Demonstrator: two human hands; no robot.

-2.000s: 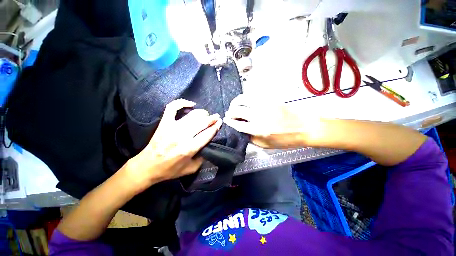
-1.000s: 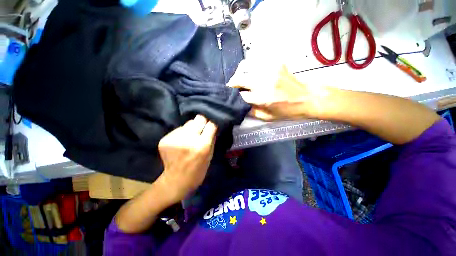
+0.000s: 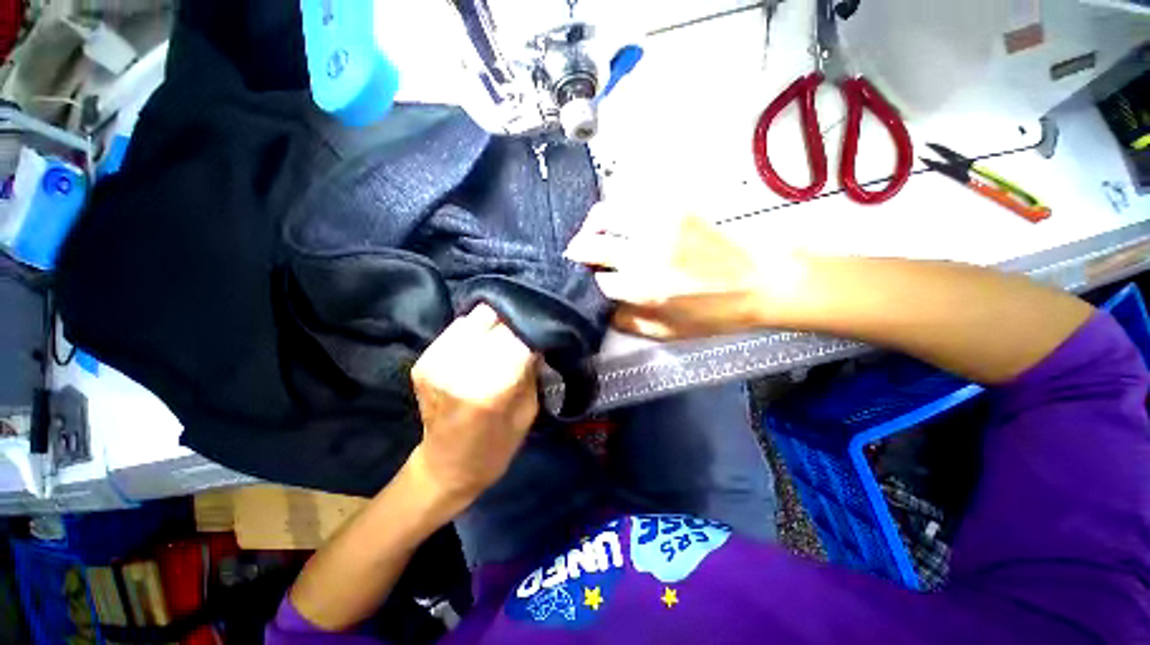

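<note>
Black fabric (image 3: pixel 189 252) spreads over the table left of the needle. A dark grey layer (image 3: pixel 378 189) lies on it and runs under the presser foot (image 3: pixel 542 158). A shiny black panel (image 3: pixel 378 296) shows beside the grey layer. My left hand (image 3: pixel 479 391) is closed on the shiny black edge near the table's front; its fingertips are hidden in the folds. My right hand (image 3: pixel 668 277) holds the grey layer's right edge, its fingers partly washed out by glare. A black band hangs in a loop between my hands at the table edge.
Red-handled scissors (image 3: pixel 834 139) and thread snips (image 3: pixel 987 183) lie right of the needle. A light blue plastic piece (image 3: pixel 351 63) is left of the needle. A measuring tape (image 3: pixel 706 365) runs along the front edge. A blue crate (image 3: pixel 826 485) stands below right. Another blue device (image 3: pixel 48 208) is far left.
My left hand has moved from beside my right hand down to the front edge and taken the shiny black layer. The grey layer is now bunched. My right hand stays near the fabric's right edge.
</note>
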